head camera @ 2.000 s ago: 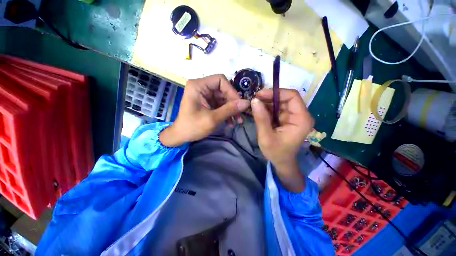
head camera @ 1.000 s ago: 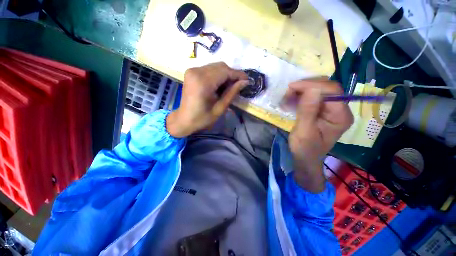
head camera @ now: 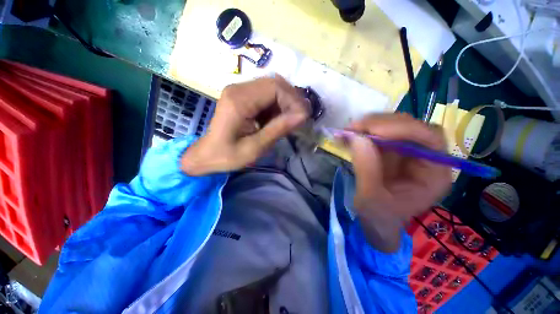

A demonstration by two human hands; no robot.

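My right hand (head camera: 399,165) holds the slim purple-blue tweezers (head camera: 423,152), their pale tip pointing left toward my left hand; the hand is blurred. My left hand (head camera: 252,122) is curled at the board's front edge, thumb and fingertips together beside the round black watch case (head camera: 313,103). The case is partly hidden behind the fingers. Whether the left fingertips pinch something is too blurred to tell. A round black module (head camera: 234,27) with a pale label lies at the upper left of the white sheet (head camera: 350,92), its thin flex cable (head camera: 258,55) beside it.
Red trays (head camera: 55,153) stand stacked at left, another red tray (head camera: 442,264) with parts at lower right. A thin black stick (head camera: 408,61) and silvery tool (head camera: 433,89) lie right of the work. A tape roll (head camera: 496,132) lies on a yellow card. A dark cylinder (head camera: 350,9) is at the top.
The purple tweezers swung from upright against my right hand to lying sideways, tip now toward my left hand. My right hand moved right, then turned its tool inward. My left hand shifted slightly left.
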